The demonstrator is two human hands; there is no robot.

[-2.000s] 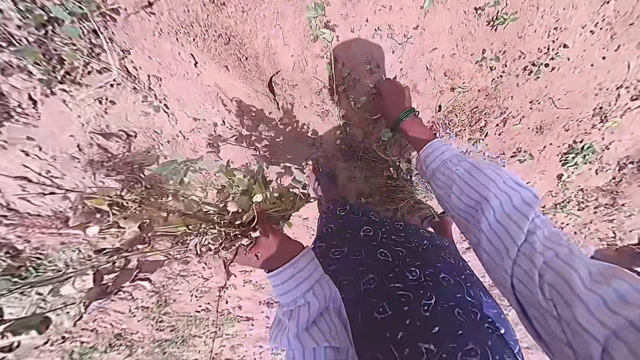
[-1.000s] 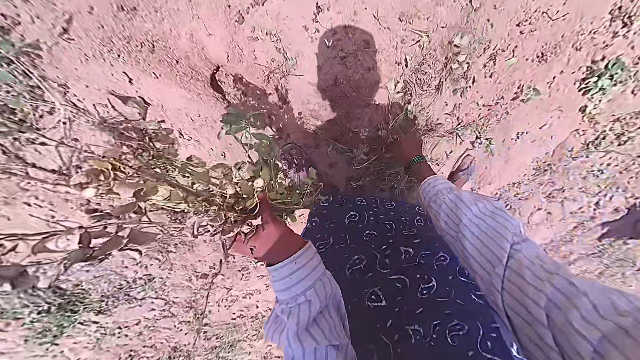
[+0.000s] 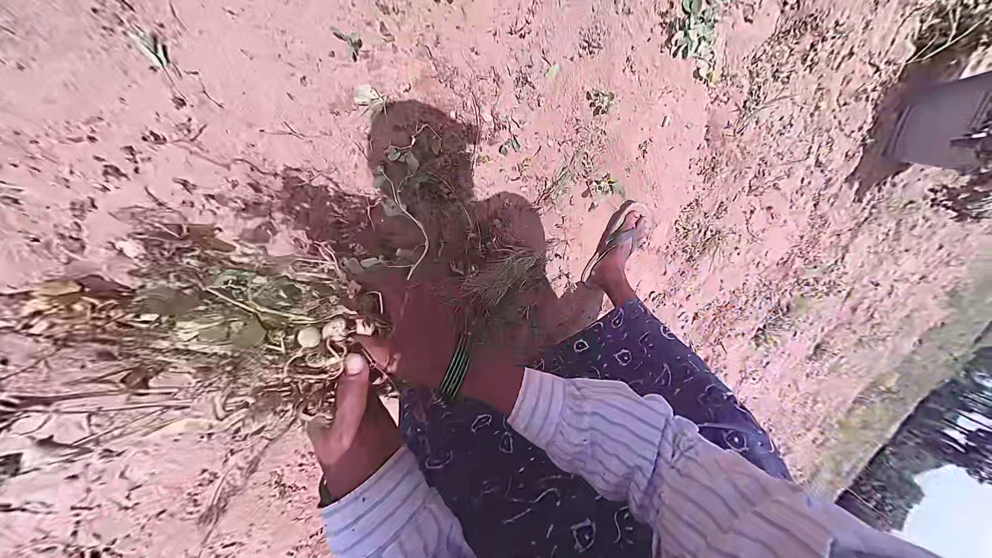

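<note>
My left hand (image 3: pixel 356 434), in a striped sleeve, grips a large bundle of uprooted leafy plants (image 3: pixel 178 333) at its root end, with the thumb on top. Pale round pods or nodules (image 3: pixel 310 337) show among the roots beside the thumb. My right hand (image 3: pixel 418 333), with green bangles at the wrist, reaches across to the same end of the bundle. It lies in shadow, and its fingers are partly hidden among the stems, so its hold is unclear. The stems and leaves spread to the left.
Dry reddish soil carries scattered weeds (image 3: pixel 694 31) and a grassy tuft (image 3: pixel 504 271) in my shadow. My sandalled foot (image 3: pixel 616 244) stands right of the shadow, beyond the dark patterned cloth (image 3: pixel 535 473) over my legs. A pale grey object (image 3: pixel 942 120) sits at the upper right.
My right hand has moved left from the ground at the right to the bundle's root end. My left hand has kept hold of the plants. The view has turned.
</note>
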